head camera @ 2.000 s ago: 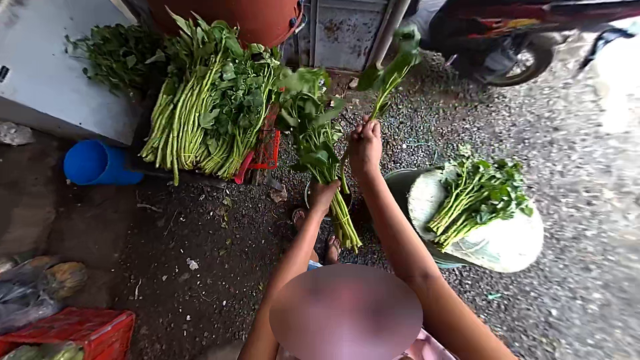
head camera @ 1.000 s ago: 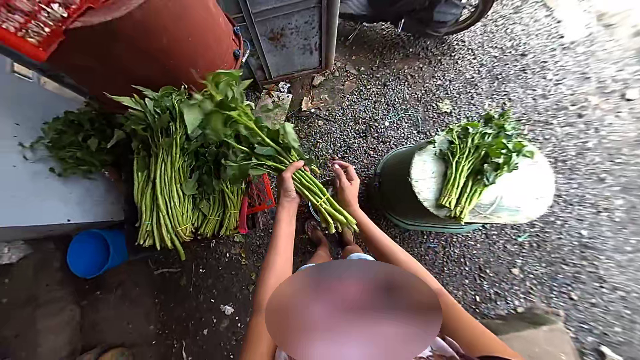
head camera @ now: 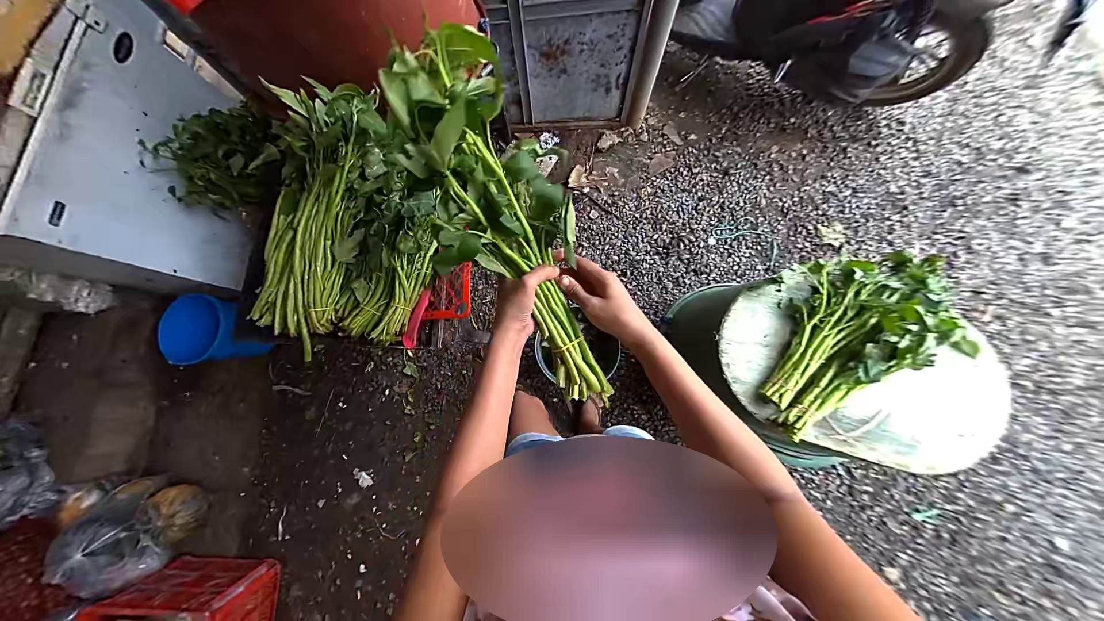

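Note:
A bunch of leafy green stems (head camera: 552, 315), banded near its cut ends, is held at mid-body with its leaves pointing up and away. My left hand (head camera: 519, 302) is closed round the stems from the left. On their right side, my right hand (head camera: 599, 297) touches the bunch with thumb and fingers near the lower leaves; how firmly it grips is unclear. Beneath the cut ends is a round basin (head camera: 608, 345), partly hidden. More bundled greens (head camera: 315, 250) lie in a pile at the left. Other banded bunches (head camera: 828, 345) rest on a pale lid (head camera: 940, 423) at the right.
The lid tops a green drum (head camera: 703, 336). A red plastic crate (head camera: 453, 293) and a blue bucket (head camera: 191, 329) are by the pile. Another red crate (head camera: 198, 586) stands lower left, near plastic bags (head camera: 108, 543). A motorcycle (head camera: 862, 52) is parked on the gravel at the top right.
Two seconds ago my right hand held a leafy stem apart from the bunch; now it is at the bunch. Since one second ago the bunch has turned more upright and my right hand has met it.

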